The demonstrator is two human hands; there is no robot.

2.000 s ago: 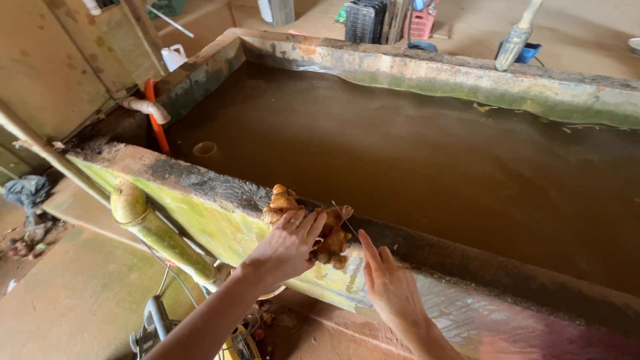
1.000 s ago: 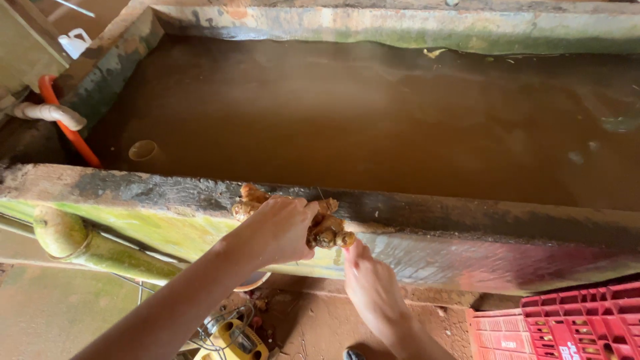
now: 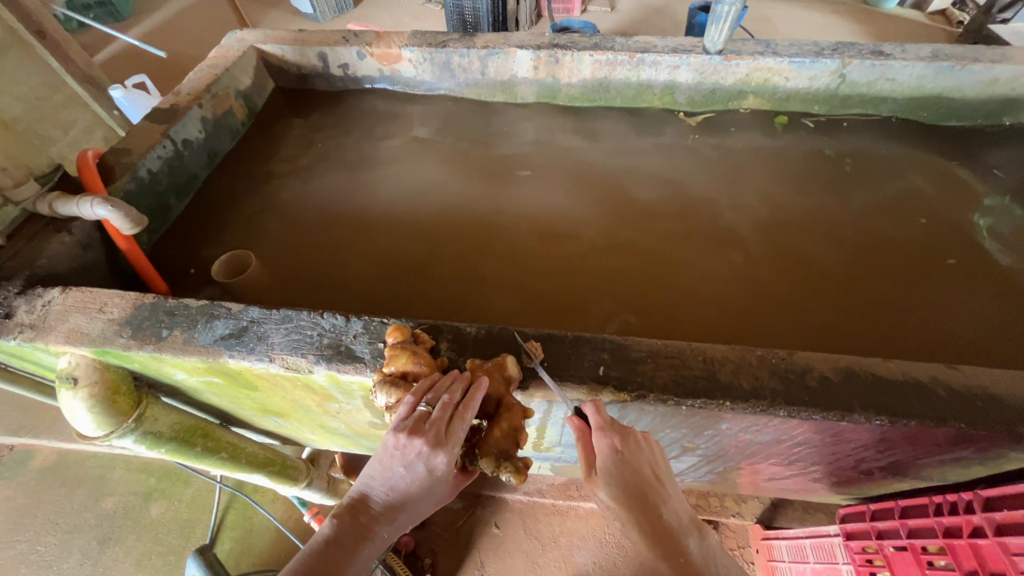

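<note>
A large knobbly ginger rhizome (image 3: 502, 420) rests against the near concrete rim of a water tank, partly hidden under my left hand (image 3: 436, 428), whose fingers lie over it and hold it. A ring shows on one finger. My right hand (image 3: 620, 448) is closed around the dark handle of a small knife (image 3: 552, 382). The blade points up and left across the rim, just right of the ginger. A small brown cut piece (image 3: 534, 350) lies on the rim beside the blade tip.
Brown water (image 3: 560, 216) fills the concrete tank (image 3: 240, 324) beyond my hands. An orange hose (image 3: 132, 248) and a pale pipe (image 3: 88, 208) hang at its left corner. A thick greenish pipe (image 3: 200, 448) runs below the rim. Red plastic crates (image 3: 936, 536) stand at the lower right.
The knife blade, hidden at my right hand one second ago, now shows clear of the ginger. My right hand has moved away from my left. The view has shifted.
</note>
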